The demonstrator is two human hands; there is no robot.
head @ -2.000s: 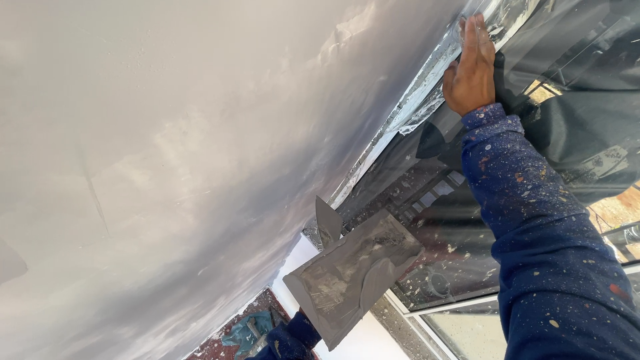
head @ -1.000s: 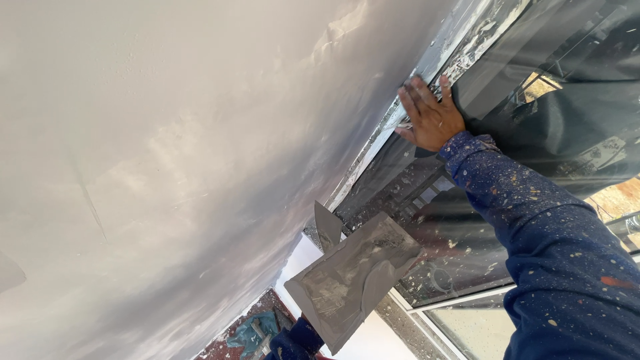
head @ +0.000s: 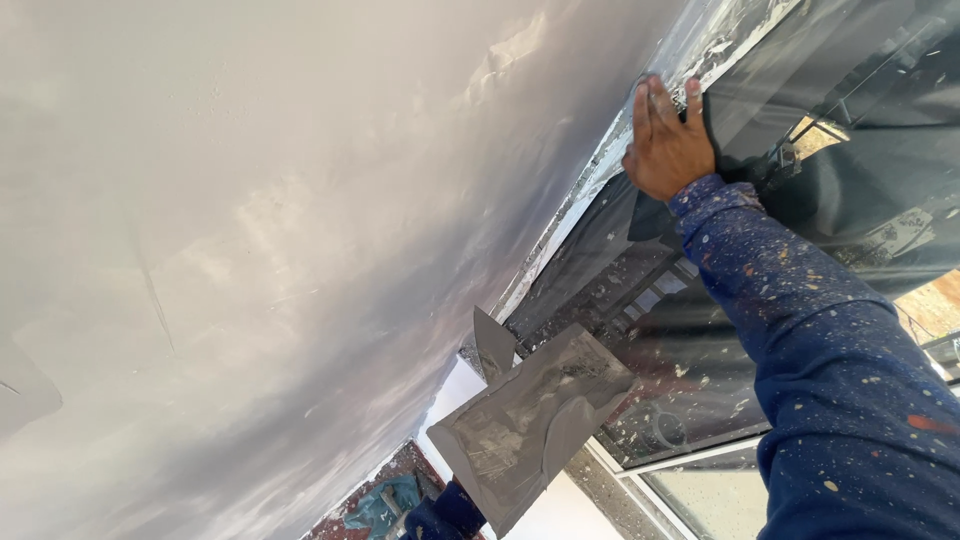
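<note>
My right hand (head: 670,142) is pressed flat, with fingers extended, at the edge strip (head: 574,206) between the smooth grey plastered surface (head: 285,195) and the dark plastic sheeting. It holds no tool. Lower down is a flat rectangular plasterer's hawk (head: 517,427), smeared with grey compound and with a thicker lump along one side. A pointed metal blade (head: 493,343), coated in grey, sticks out beyond the hawk's upper edge. A blue sleeve (head: 448,514) reaches under the hawk from below; my left hand itself is hidden behind it.
Dark plastic sheeting (head: 600,277) spattered with white covers glazing on the right. A white window frame (head: 694,454) runs below it. At the bottom, a blue-green cloth or bag (head: 382,506) lies on a reddish, spattered surface.
My right hand has slid down along the edge strip from its place two seconds ago, then back up a little. The hawk and blade stay nearly in the same place.
</note>
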